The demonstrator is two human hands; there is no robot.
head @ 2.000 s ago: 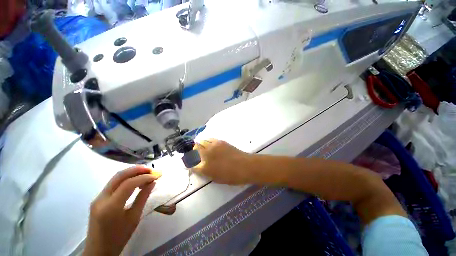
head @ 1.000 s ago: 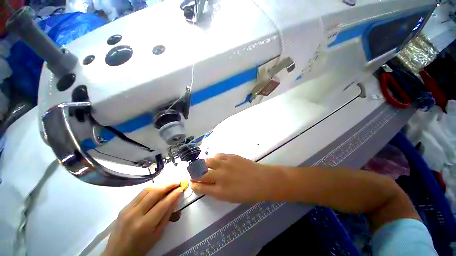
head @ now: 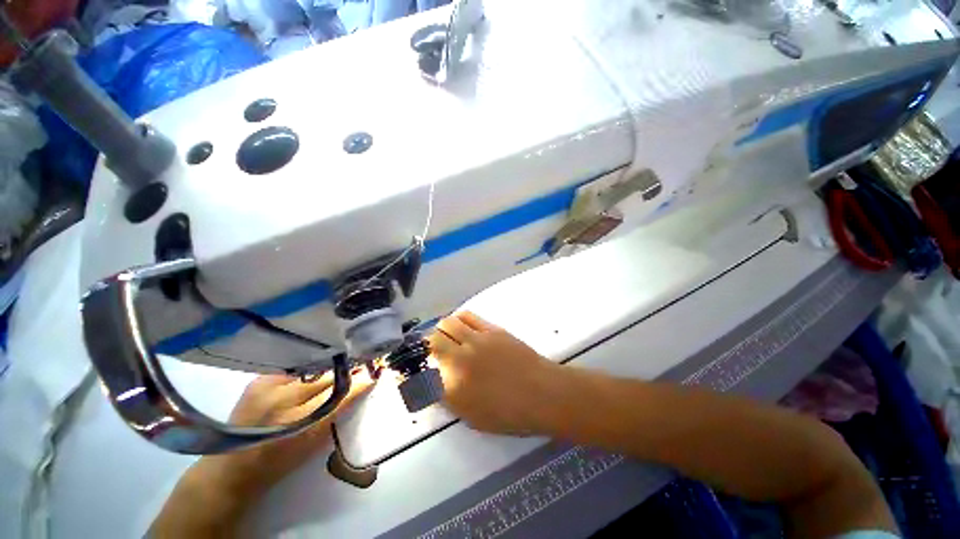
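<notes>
The white sewing machine head [head: 526, 126] with a blue stripe fills the upper middle. My left hand [head: 276, 416] is at the needle area, partly hidden behind the shiny curved metal guard [head: 137, 390]. My right hand [head: 486, 374] is just right of the dark ridged knob [head: 421, 387], its fingertips behind the knob at the presser foot. The fingertips of both hands are hidden by machine parts. I cannot make out any cloth in them or whether they grip anything.
A ruler strip [head: 547, 482] runs along the table's front edge. Red-handled scissors [head: 855, 230] lie at the right end. A blue basket [head: 895, 395] is below the edge at right. A blue plastic bag [head: 158, 68] is behind the machine. White fabric [head: 63, 368] lies at far left.
The view has shifted, so the machine sits differently in the picture. My left hand has moved from in front of the foot to behind the metal guard. My right hand stays beside the knob.
</notes>
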